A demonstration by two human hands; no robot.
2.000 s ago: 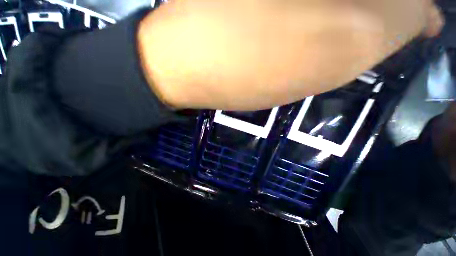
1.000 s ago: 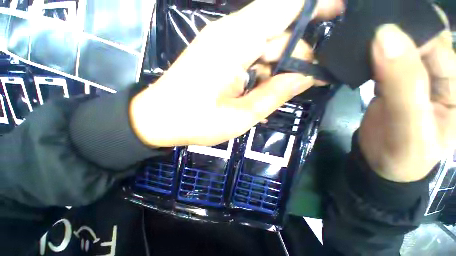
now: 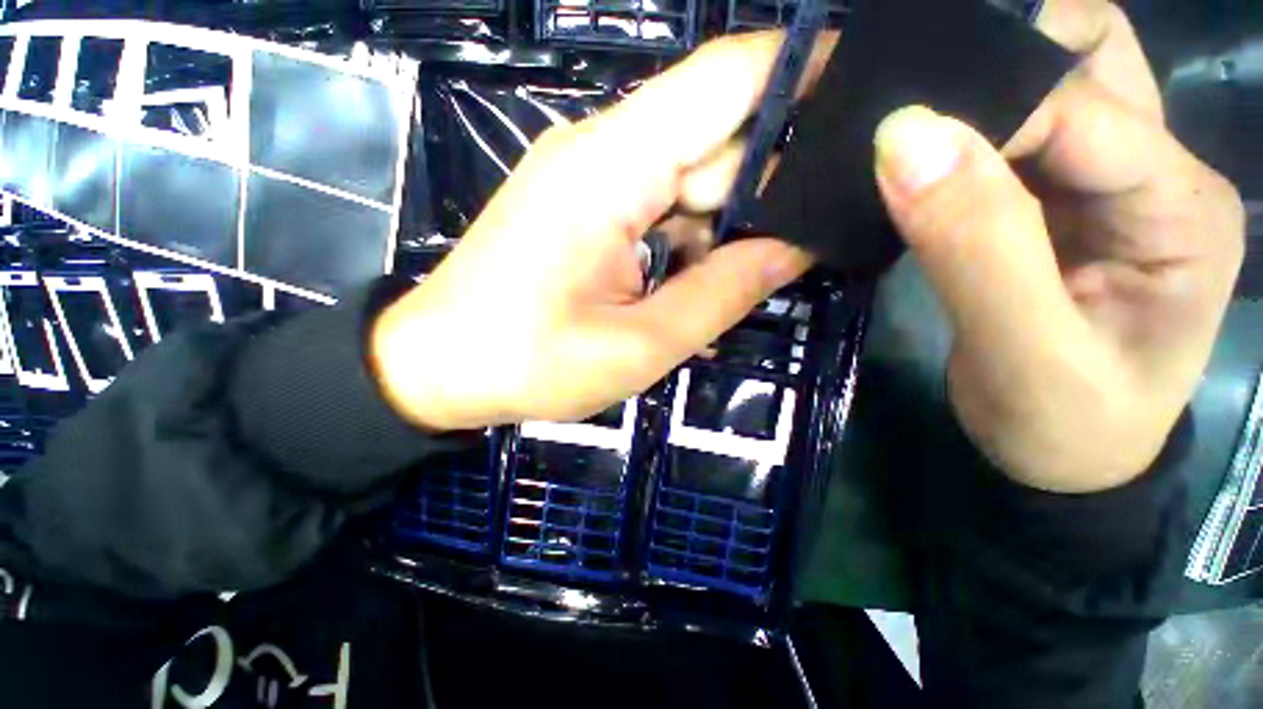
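Note:
My left hand [image 3: 582, 263] holds a dark plastic part [image 3: 770, 118], seen almost edge-on, between thumb and fingers. My right hand [image 3: 1067, 263] holds a plain black pad [image 3: 900, 97], its thumb pressed on the pad's face. The pad lies against or just in front of the plastic part; whether they are stuck together cannot be told. Both are above the shiny parts tray [image 3: 582, 598]. Slotted grille housings [image 3: 711, 533] sit in the tray's near pockets, with white frames [image 3: 730, 441] on them.
A die-cut label sheet [image 3: 319, 132] lies at the upper left, over more framed housings [image 3: 180, 312]. Other grille parts show at the top edge. A green-grey surface [image 3: 887, 457] lies right of the tray, with white-edged sheets [image 3: 1237, 513] at the far right.
Both hands were apart from this pose at first, the left low over the tray. Since one second ago, the right hand and pad have moved left, closer over the plastic part.

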